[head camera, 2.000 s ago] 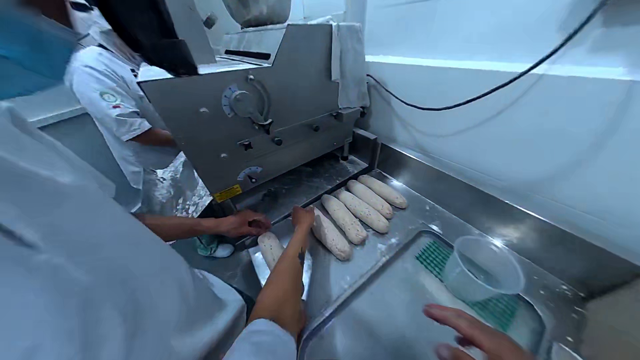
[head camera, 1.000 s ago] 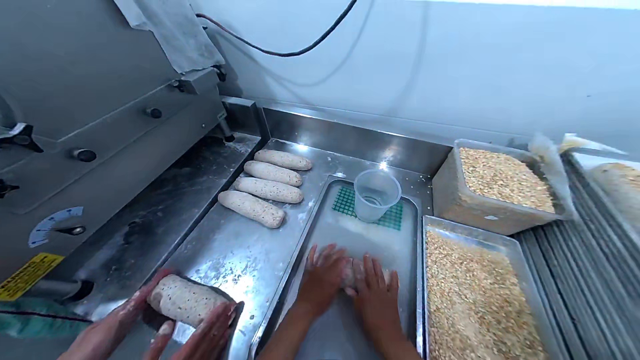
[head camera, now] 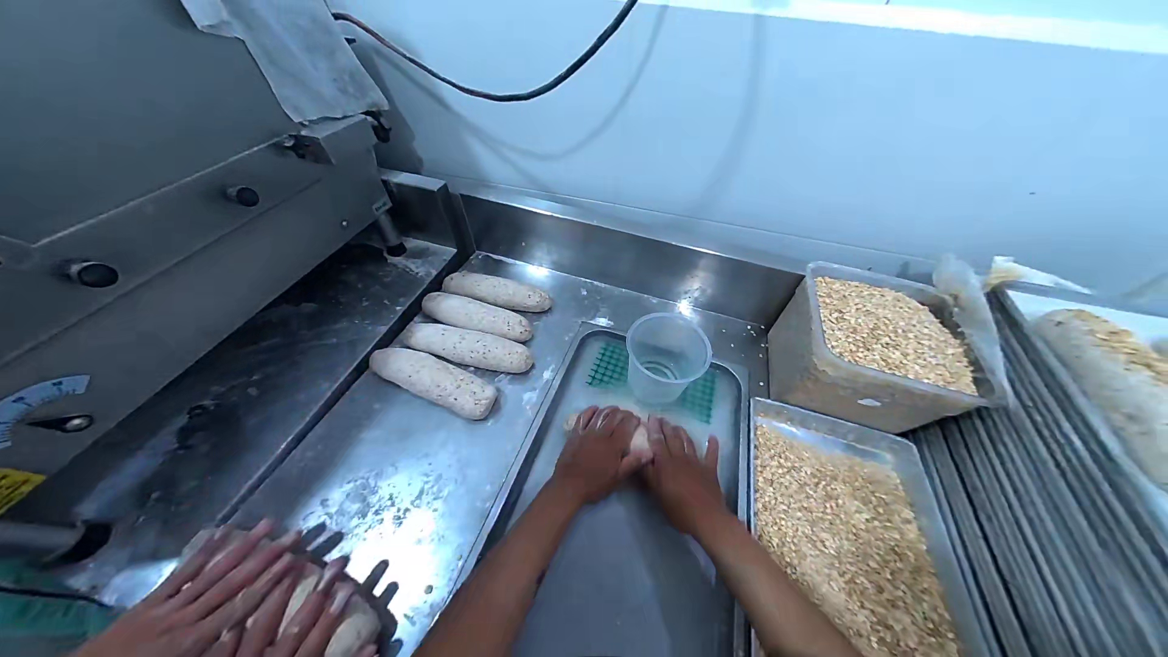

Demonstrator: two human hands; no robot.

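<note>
My left hand [head camera: 598,452] and my right hand [head camera: 680,467] lie side by side over a piece of pale dough [head camera: 641,442], fingers curled over it. Most of that dough is hidden beneath them. They work inside a wet metal tray [head camera: 538,447], just in front of a clear plastic cup [head camera: 669,356] that stands on a green mesh mat [head camera: 701,394]. To the left, several seeded dough logs [head camera: 436,381] lie in a row on the steel table.
A co-worker's hands [head camera: 246,593] cover another dough piece [head camera: 354,630] at lower left. A metal machine [head camera: 182,182] stands at left. At right are a shallow tray of flakes [head camera: 839,538], a plastic bin of flakes [head camera: 894,338] and stacked metal trays [head camera: 1049,493].
The view has swung right since the earliest frame. A second ago the co-worker's hands were at the sides of their dough; now they lie over it. My hands remain over the dough in the tray.
</note>
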